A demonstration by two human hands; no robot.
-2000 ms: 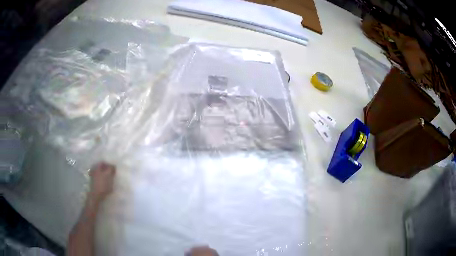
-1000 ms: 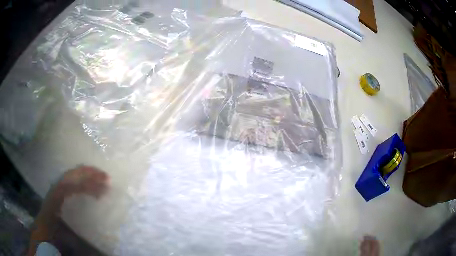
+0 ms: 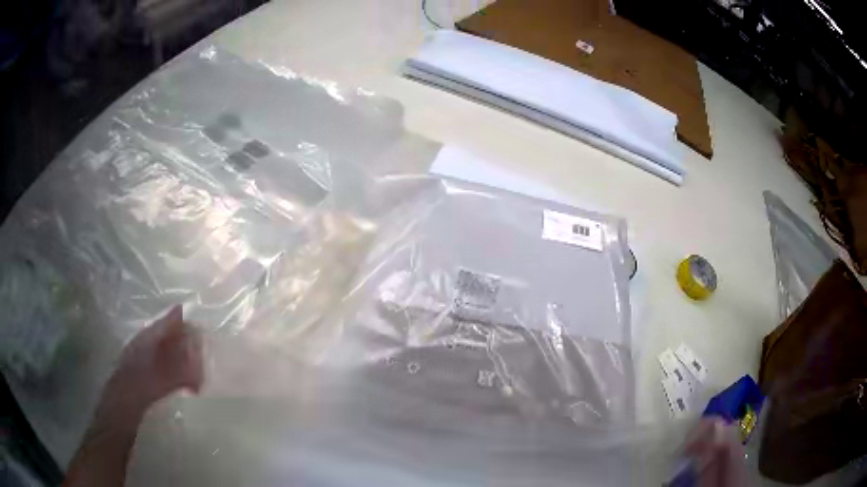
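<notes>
A packed bag (image 3: pixel 532 262) lies flat in a clear poly bag, with a white label and a dark printed patch; its near part is grey-brown. The near end of the clear poly bag (image 3: pixel 418 433) is raised as a blurred whitish band across the front, hiding what lies below. My left hand (image 3: pixel 171 360), blurred, is at the band's left end, fingers closed on the plastic. My right hand (image 3: pixel 715 455), blurred and low in the picture, is at its right end and seems to grip it. A small blue-purple patch shows beside it.
Loose clear poly bags (image 3: pixel 181 209) cover the table's left. A tissue stack (image 3: pixel 551 95) and brown cardboard (image 3: pixel 627 62) lie at the far side. At right are yellow tape (image 3: pixel 697 277), white stickers (image 3: pixel 679 374), a partly hidden blue tape dispenser (image 3: pixel 737 404) and a brown bag (image 3: pixel 808 366).
The near end of the poly bag has risen into a band between my hands. My right hand is now at its right end. The view has shifted, showing more of the far side.
</notes>
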